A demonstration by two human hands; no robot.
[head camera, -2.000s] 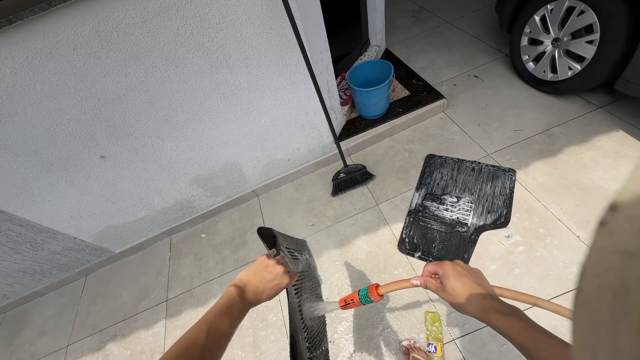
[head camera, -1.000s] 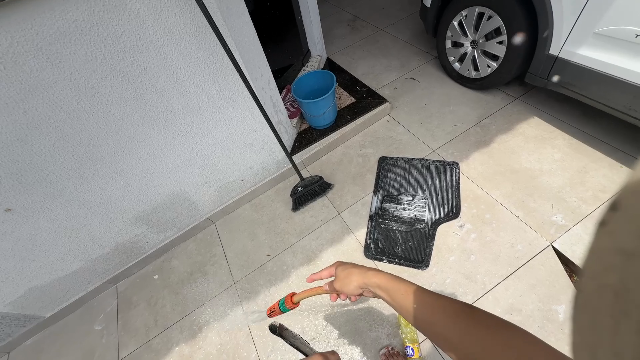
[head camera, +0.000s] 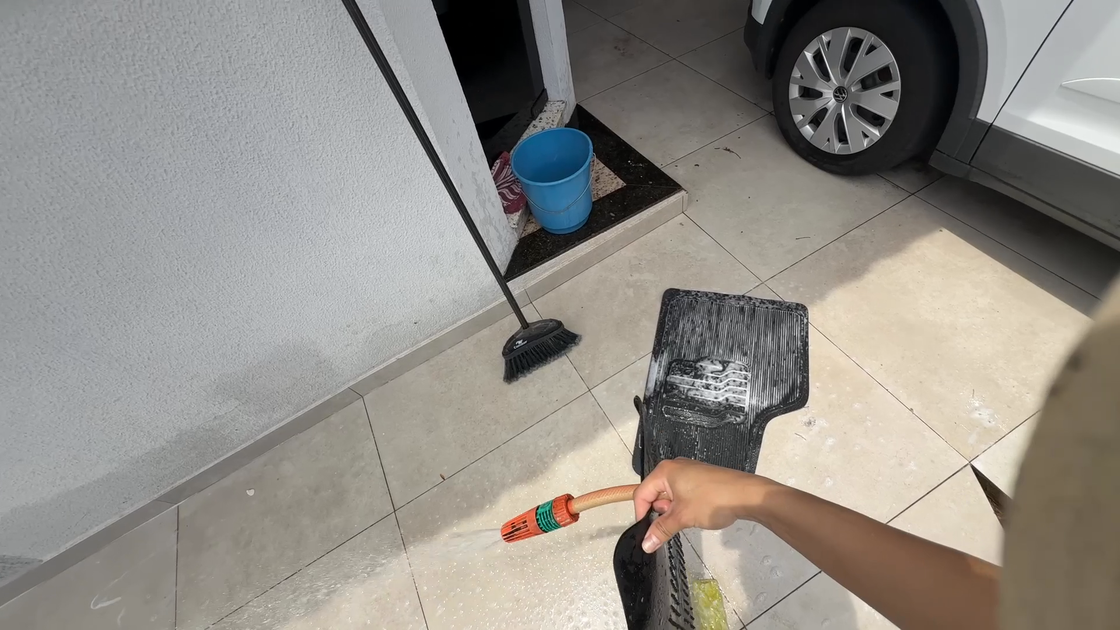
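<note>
My right hand [head camera: 696, 503] pinches the edge of a black rubber car mat [head camera: 637, 569], which hangs on its side at the lower middle, its studded face partly showing. A tan hose [head camera: 605, 498] comes out from behind the fingers; whether they also grip it is hidden. Its orange and green nozzle [head camera: 541, 518] points left and sprays water over the tiles. My left hand is out of view. Just beyond my right hand, a second black mat [head camera: 783, 350], ribbed and streaked with suds, lies flat on the floor. A yellow item [head camera: 709, 604] lies beside the held mat.
A black broom [head camera: 539, 343] leans against the white wall [head camera: 219, 219], bristles on the floor. On the doorway step [head camera: 604, 249] stands a blue bucket [head camera: 556, 179] beside a patterned cloth [head camera: 507, 184]. A white car's front wheel [head camera: 844, 92] is at the upper right.
The held mat, low in view a second ago, has come up, with my right hand now on its edge. My left hand, on that mat two seconds ago, has left the view.
</note>
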